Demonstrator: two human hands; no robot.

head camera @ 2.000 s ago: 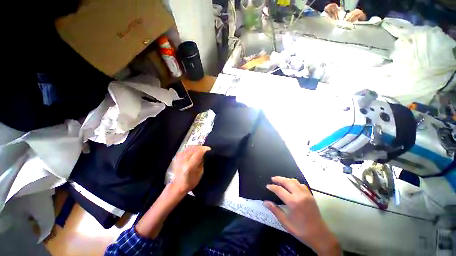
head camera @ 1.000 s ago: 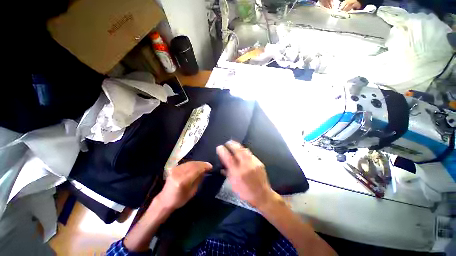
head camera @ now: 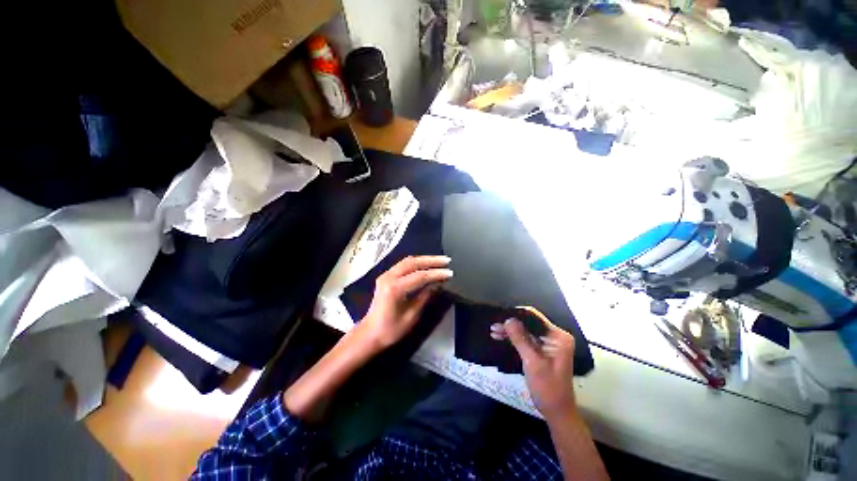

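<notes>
A dark fabric panel (head camera: 503, 249) lies on the white machine table, its front part lifted between my hands. My left hand (head camera: 406, 296) pinches its edge at the left. My right hand (head camera: 540, 348) grips the edge at the right, thumb on top, fingers partly hidden. A pale printed strip (head camera: 376, 235) lies on dark cloth left of the panel. The white and blue sewing machine head (head camera: 700, 235) stands to the right, apart from both hands.
Dark cloth with a white edge strip (head camera: 193, 340) and crumpled white pieces (head camera: 249, 178) lie at left. A phone (head camera: 355, 160), black bottle (head camera: 370, 86) and orange-white can (head camera: 329, 77) are behind. Red-handled snips (head camera: 693, 355) lie right. A printed scale (head camera: 475, 378) edges the table.
My hands have moved apart and taken hold of the panel's edge, raising it. My right hand has moved right. The other person's hands at the back are out of view.
</notes>
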